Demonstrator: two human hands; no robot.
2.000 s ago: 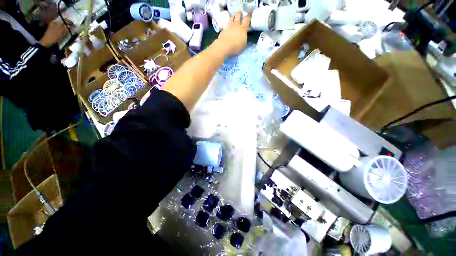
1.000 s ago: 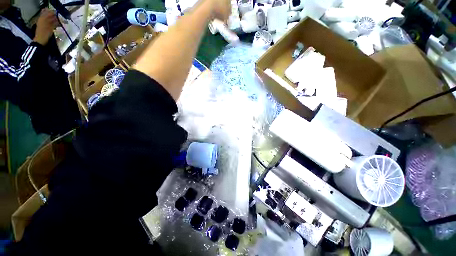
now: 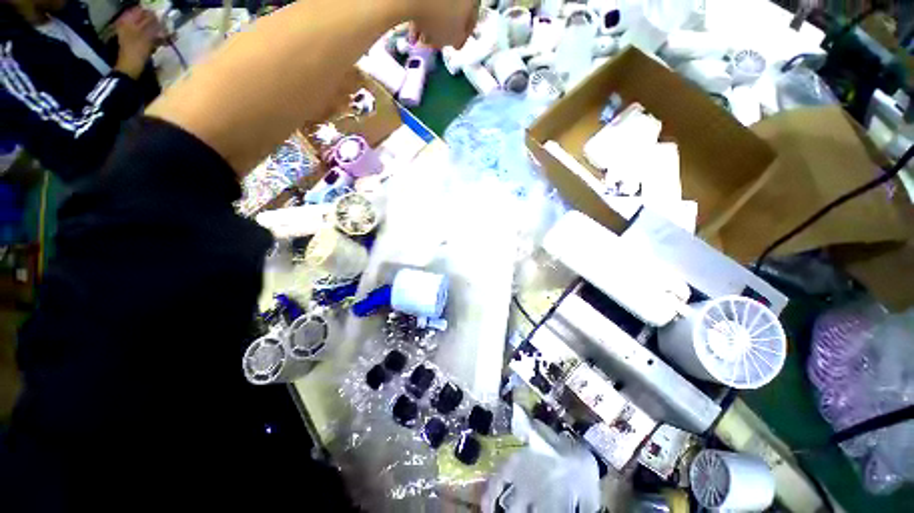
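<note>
My left hand [image 3: 446, 22] reaches out on a bare forearm in a black sleeve to the top centre. It is blurred, partly cut off by the top edge, and its fingers are bent. I cannot tell whether it holds anything. A pink handheld fan [image 3: 413, 78] lies just below and left of the hand. White fan bodies [image 3: 509, 68] are piled to its right. A pale-blue fan head barrel [image 3: 419, 292] with a bright blue cylinder [image 3: 372, 301] beside it lies mid-bench. Small black squares [image 3: 446, 397] lie in rows below it. My right hand is not in view.
An open carton [image 3: 735, 165] holding white pieces stands right of centre. White rectangular housings [image 3: 613, 266], a metal fixture [image 3: 641, 363] and a spoked white cylinder [image 3: 740, 342] lie at right. Crumpled clear film [image 3: 491, 150] covers the bench's middle. Another person's sleeve [image 3: 75, 115] is upper left.
My left hand moved left and up from the white fan pile, then down slightly at the top edge. My sleeve shifted left, uncovering white barrels and blue cylinders at the bench's left side.
</note>
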